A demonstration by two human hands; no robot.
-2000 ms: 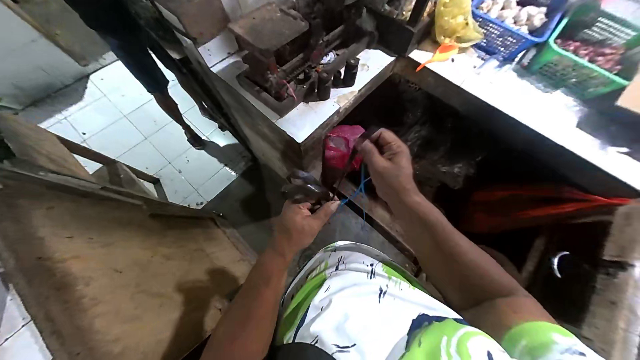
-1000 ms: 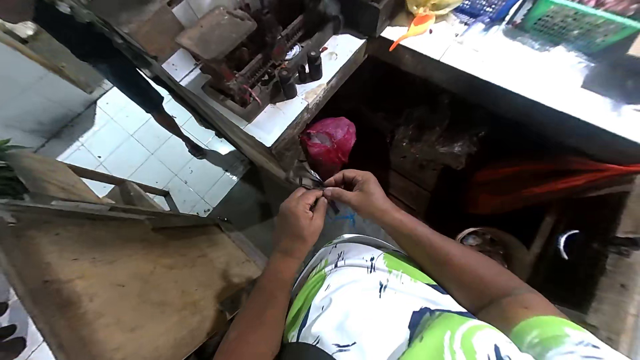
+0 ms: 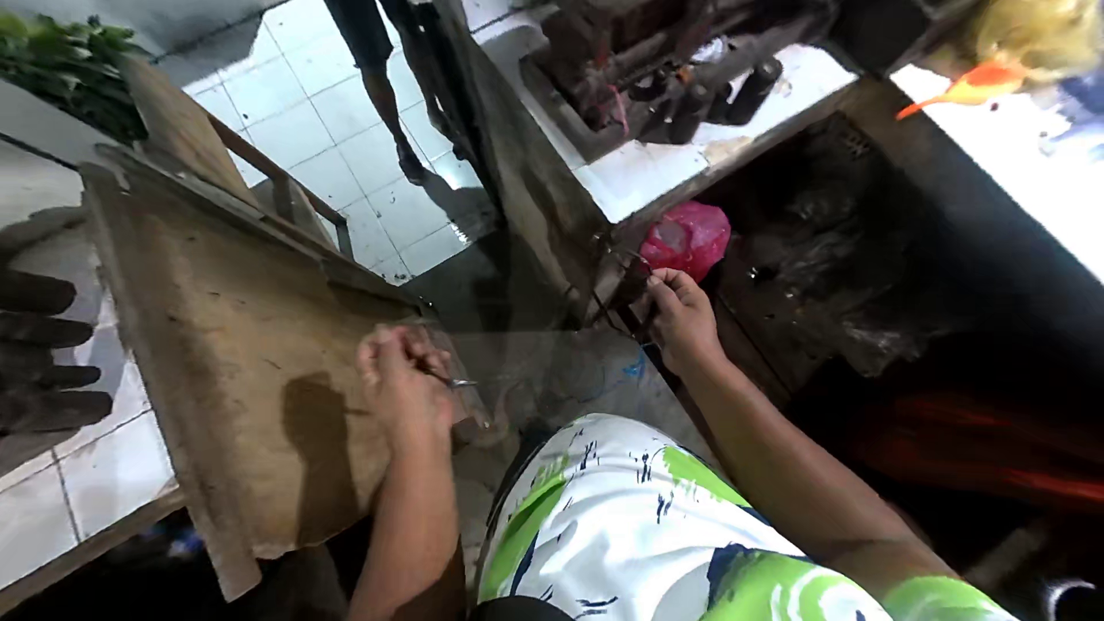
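My left hand [image 3: 405, 371] is closed around a small dark object with a shiny metal end, too blurred to name, over the wooden panel. My right hand [image 3: 686, 315] pinches a thin dark cord or strip [image 3: 614, 321] near the corner of the tiled counter. Just beyond its fingertips is a pink plastic bag [image 3: 690, 240]. A scrap of blue string [image 3: 636, 364] hangs below the right hand.
A tilted wooden panel [image 3: 233, 345] stands at the left. An old metal weighing scale [image 3: 638, 78] sits on the tiled counter [image 3: 634, 185]. An orange-handled tool [image 3: 975, 89] lies at upper right. A person's legs [image 3: 384, 95] show beyond.
My hands, together one second ago, have moved apart: the left is over the wooden panel, the right near the pink bag. The view has swung left.
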